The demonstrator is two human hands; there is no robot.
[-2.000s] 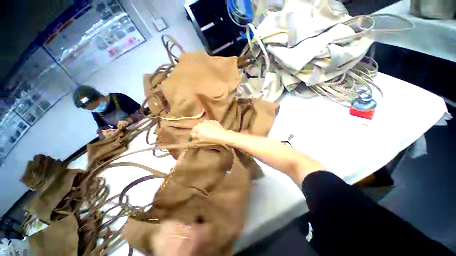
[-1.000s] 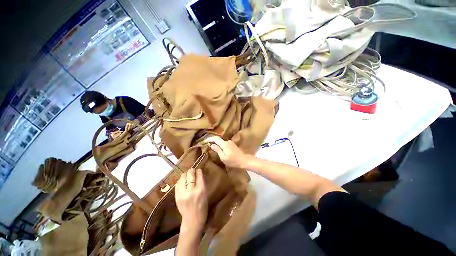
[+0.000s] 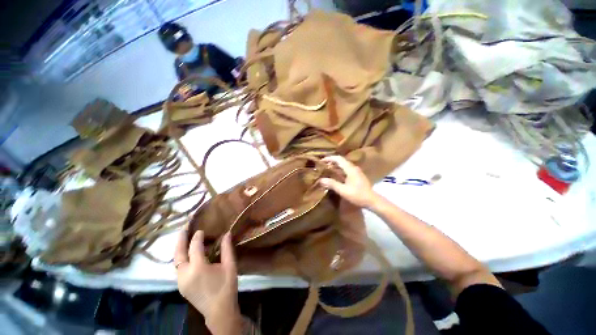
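A brown tote bag point(image 3: 294, 245) lies at the table's near edge with its mouth open towards me. Its inner zipper pocket gapes and shows a small white label point(image 3: 280, 218). A gold snap point(image 3: 249, 191) sits near the far inner rim. My left hand point(image 3: 208, 278) holds the bag's left end, fingers over the rim. My right hand point(image 3: 347, 183) grips the right end of the mouth, fingertips inside. A strap point(image 3: 356, 304) hangs over the near side.
A pile of brown bags point(image 3: 327, 59) stands behind. Off-white bags point(image 3: 516, 59) are heaped at the back right. More brown bags point(image 3: 98, 216) lie at left. A red-based bottle point(image 3: 560, 171) stands at right. A dark cord point(image 3: 408, 181) lies right of the bag. A masked person point(image 3: 196, 57) is across the table.
The view has shifted. My left hand has moved from the middle of the bag's mouth to its left end. The inner zipper pocket now gapes wider, and a strap hangs on the near side.
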